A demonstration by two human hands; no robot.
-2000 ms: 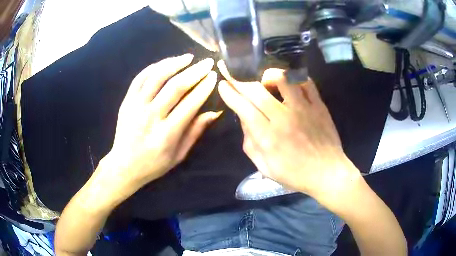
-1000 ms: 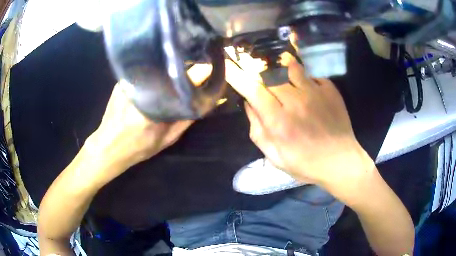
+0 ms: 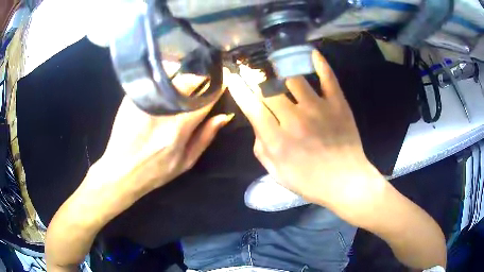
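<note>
A large black garment panel (image 3: 58, 117) lies across the white table and hangs over its front edge. The sewing machine head (image 3: 233, 18) reaches over it from the top, with its needle area (image 3: 241, 61) glowing under a lamp. My left hand (image 3: 154, 130) lies flat on the panel left of the needle, its fingers partly hidden behind a shiny curved machine part (image 3: 138, 64). My right hand (image 3: 308, 127) lies on the panel right of the needle, fingers spread, index fingertip close to the needle area. The grey-white cylinder (image 3: 293, 61) hangs in front of some right fingers. The stitch point is too blurred to read.
Black-handled scissors (image 3: 431, 98) and a slim silver tool (image 3: 461, 101) lie on the white table (image 3: 430, 143) at the right. A white rounded table edge piece (image 3: 270, 194) shows beneath my right hand. My lap in grey-blue trousers (image 3: 265, 244) is below.
Since two seconds ago the view has shifted, and the shiny curved part now covers my left fingertips. My right fingers are more spread. Both hands remain on the panel.
</note>
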